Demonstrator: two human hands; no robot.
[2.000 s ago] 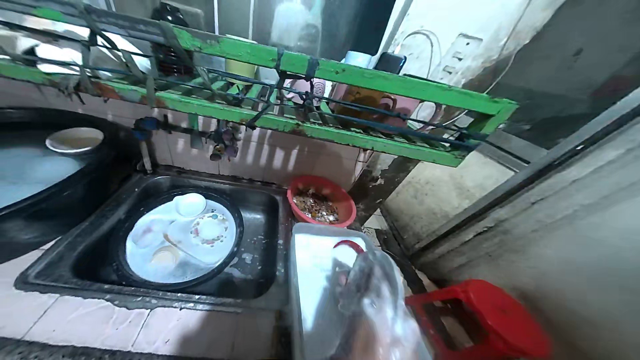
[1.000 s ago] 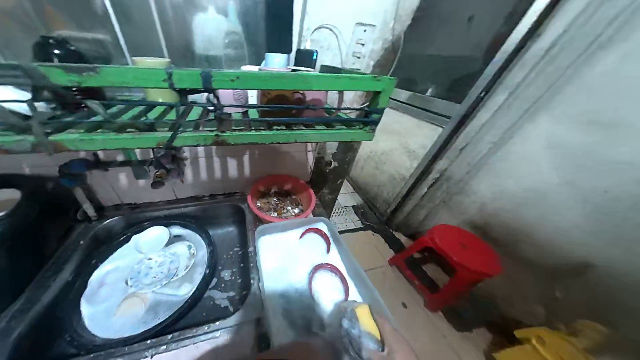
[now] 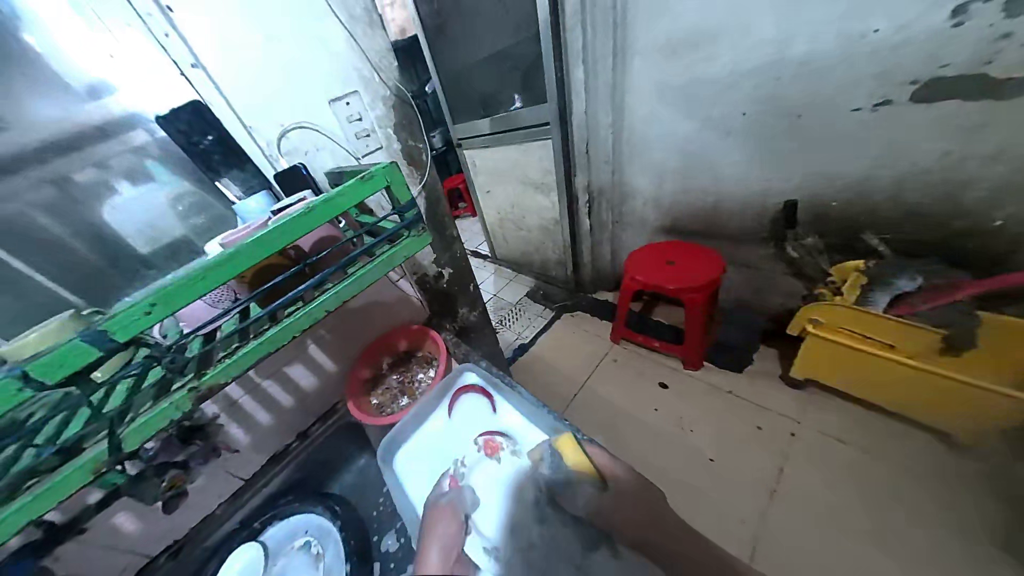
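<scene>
A rectangular grey plastic basin (image 3: 392, 448) holds white sudsy water, with red-rimmed bowls (image 3: 472, 392) in it. Over the basin's right side, my right hand (image 3: 604, 480) grips a yellow sponge (image 3: 574, 456) with a grey mesh or scourer around it, blurred at its lower part. My left hand (image 3: 445, 512) is over the near left part of the basin, its fingertips at what looks like the edge of a white dish with a red mark (image 3: 492, 445); the foam hides most of that dish.
A red plastic bowl of food scraps (image 3: 400, 384) stands at the basin's far left corner. Left are a green rack (image 3: 264, 248) with cups and a black sink (image 3: 352, 464) with a round tub of dishes (image 3: 300, 544). Right are a red stool (image 3: 672, 276) and a yellow container (image 3: 904, 364).
The view has swung far to the right. My left hand now shows plainly over the basin. The sponge in my right hand was also there one second ago.
</scene>
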